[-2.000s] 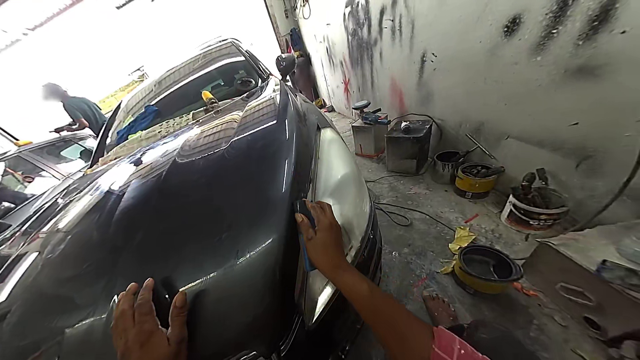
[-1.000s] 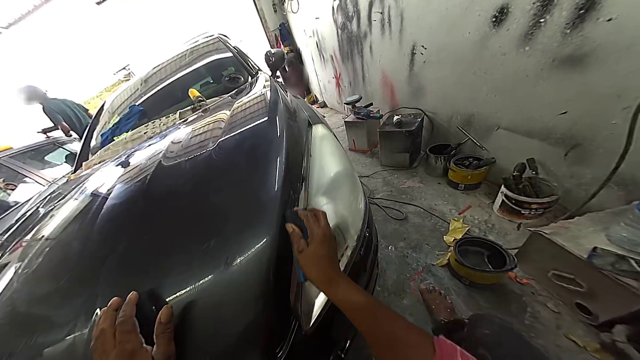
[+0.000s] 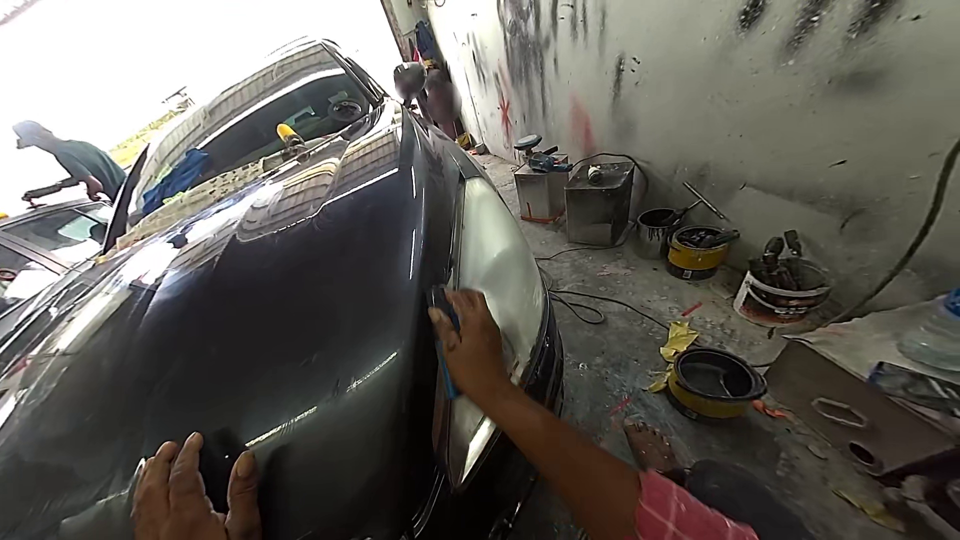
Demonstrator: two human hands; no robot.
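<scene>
A glossy dark car hood (image 3: 322,300) fills the left and middle of the head view. On its front edge my left hand (image 3: 191,491) rests with fingers apart, nothing seen in it. At the hood's side edge, beside the cloudy headlight (image 3: 502,259), my right hand (image 3: 469,345) grips a dark block with a blue edge (image 3: 448,367). The block's underside and its exact contact with the car are hidden by my fingers.
Right of the car, a yellow-and-black tub (image 3: 709,397) of liquid stands on the concrete floor near my bare foot (image 3: 654,444). Buckets (image 3: 784,300), metal boxes (image 3: 600,202) and a cable (image 3: 592,300) lie by the wall. A person (image 3: 82,165) is beside another car at left.
My right hand stays at the hood's side edge with the block. My left hand remains on the front of the hood. The person at left has shifted posture slightly.
</scene>
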